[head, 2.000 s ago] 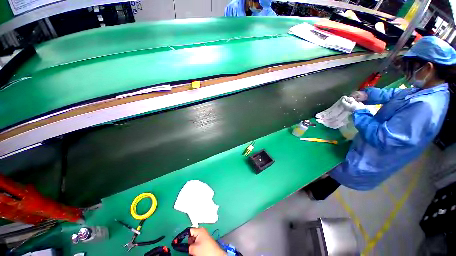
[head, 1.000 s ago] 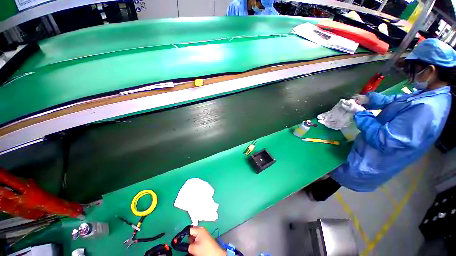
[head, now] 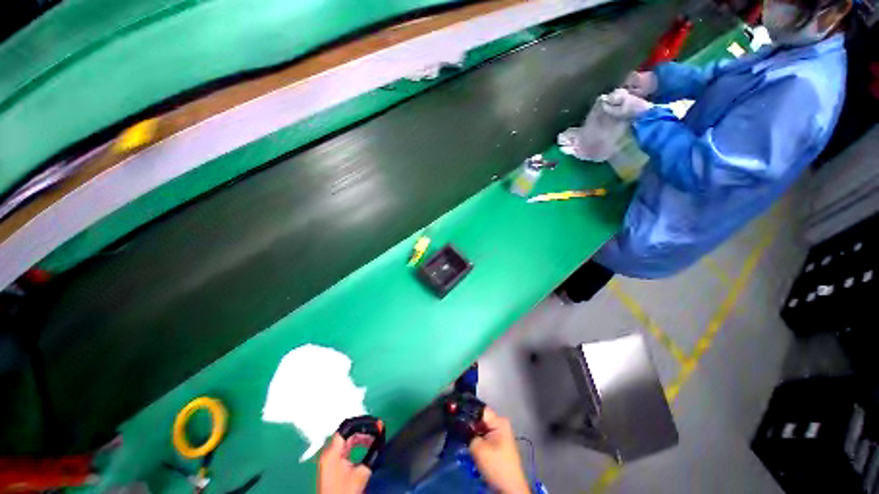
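My left hand (head: 344,468) is at the bottom centre, closed on a black ring-shaped item (head: 374,431). My right hand (head: 497,452) is to its right, closed on a dark item with red spots (head: 466,414); its exact kind is unclear. Both hands are at the bench's front edge, partly cut off by the lower picture rim. A white wipe (head: 313,391) lies flat on the green bench, just beyond and left of my left hand. The hands do not hold the wipe.
A yellow ring (head: 222,428) and partly cut-off pliers (head: 200,480) lie left. A black box (head: 422,274), bottle (head: 526,179) and yellow stick (head: 567,196) stand or lie farther right. A person in blue (head: 718,145) handles white cloth. A metal-topped stool (head: 629,391) stands below. The conveyor (head: 289,207) runs behind.
The view has turned right and down. My left hand has come into view with the black ring-shaped item. My right hand is farther right, apart from the wipe. The other person still handles cloth.
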